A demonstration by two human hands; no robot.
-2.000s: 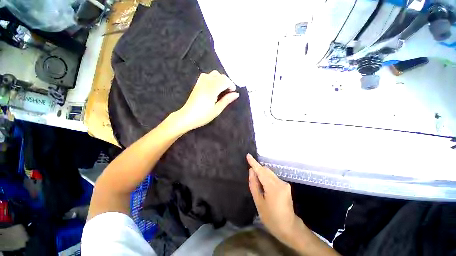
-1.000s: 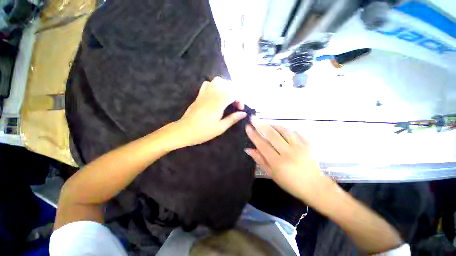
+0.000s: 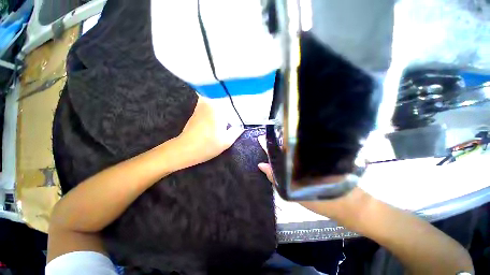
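A dark mottled fabric panel (image 3: 215,198) lies on the white table and hangs over its front edge. The white sewing machine head (image 3: 231,48) with a blue stripe covers the upper middle, and its shiny end blocks much of the view. My left hand (image 3: 209,131) lies on the panel near its right edge, its fingertips behind the machine head. My right hand (image 3: 265,167) is mostly hidden behind the machine's end; only some fingertips show at the panel's right edge. The needle and presser foot cannot be made out.
Taped cardboard (image 3: 40,134) lies left of the panel. A ruler tape (image 3: 311,233) runs along the table's front edge. Snips with coloured handles (image 3: 462,150) lie at the far right. A light thread hangs below the table edge.
The view has moved in close to the machine head, which now covers the right hand. Both hands stay at the panel's right edge, now beneath the head in view.
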